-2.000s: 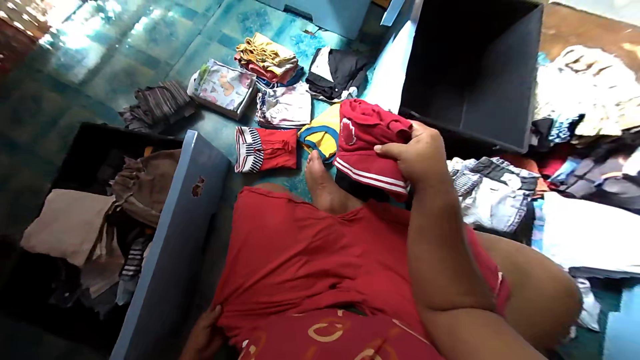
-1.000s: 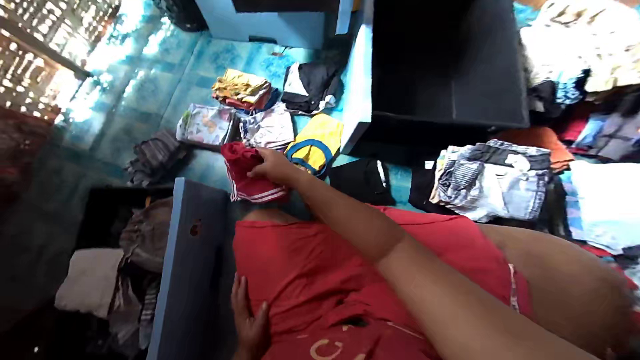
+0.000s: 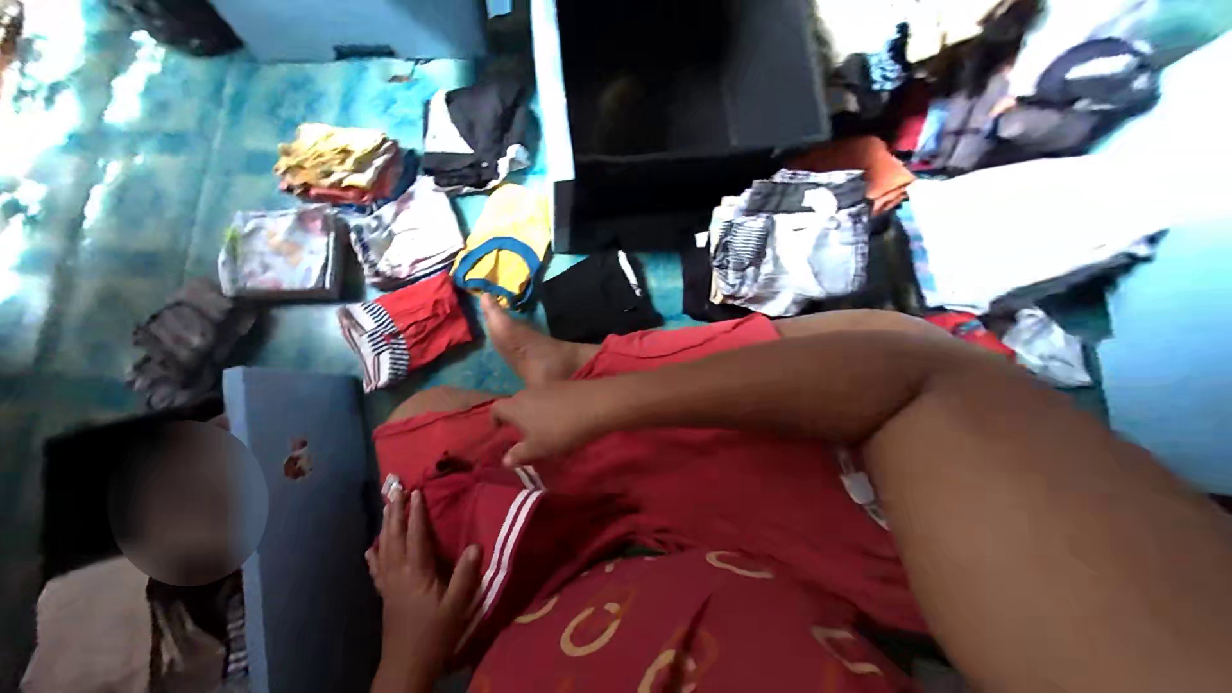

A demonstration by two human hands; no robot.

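Note:
A dark red garment with white stripes [image 3: 496, 539] lies across my lap, over red shorts [image 3: 674, 472]. Spread on its left edge is my left hand [image 3: 421, 558], fingers apart. My right hand [image 3: 549, 423] reaches across from the right to the garment's upper edge, with fingertips bent down at it; whether they pinch the cloth is unclear. Beyond my knees are a folded red garment with a striped band [image 3: 409, 327], a yellow garment with blue trim [image 3: 505, 245] and a folded black garment [image 3: 599, 296].
A drawer with a blue front [image 3: 298, 529] holding clothes stands at left. An empty dark drawer [image 3: 674, 87] is ahead. Folded piles lie on the blue floor, including yellow clothes [image 3: 337, 159], dark clothes [image 3: 188, 342] and pale shorts [image 3: 794, 245]. White cloth [image 3: 1020, 226] lies at right.
The dark red garment, held up in my right hand in the earlier frames, now lies on my lap. My right hand has come back toward my body, and my left hand now rests on the cloth.

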